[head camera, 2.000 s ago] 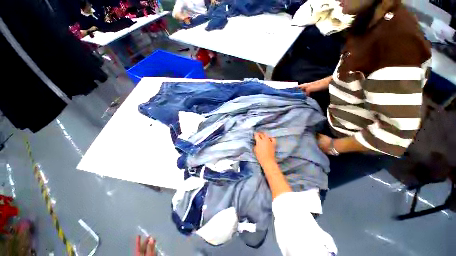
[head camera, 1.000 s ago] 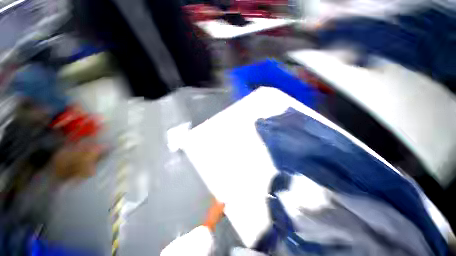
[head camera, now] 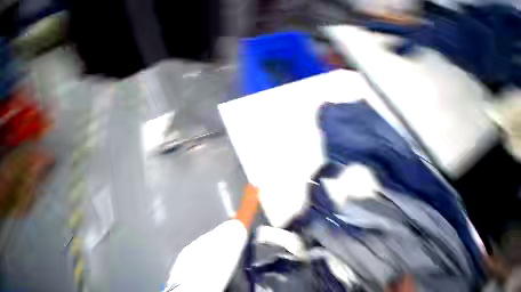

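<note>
The view is blurred. A heap of grey-blue denim garments (head camera: 388,228) with dark blue bands and white pocket cloth (head camera: 355,182) lies on the white-topped table (head camera: 280,131). Mid-blue jeans (head camera: 365,134) lie along the table's far side. My left hand (head camera: 249,206), below a white sleeve, is at the table's left edge, beside the heap; its fingers are too blurred to read. A skin-coloured blur (head camera: 403,283) at the bottom edge, on the heap, may be my right hand; its grip cannot be told.
A blue plastic bin (head camera: 280,60) stands beyond the table. Another white table (head camera: 423,91) with dark blue garments (head camera: 474,40) is at the upper right. A black garment (head camera: 148,37) hangs at the upper left. A red item (head camera: 21,118) is at the far left. Yellow-black tape (head camera: 77,228) marks the floor.
The view has swung left, so the table now shows further right and the striped-top person has mostly left view. My left hand has come from the lower left to the table's edge.
</note>
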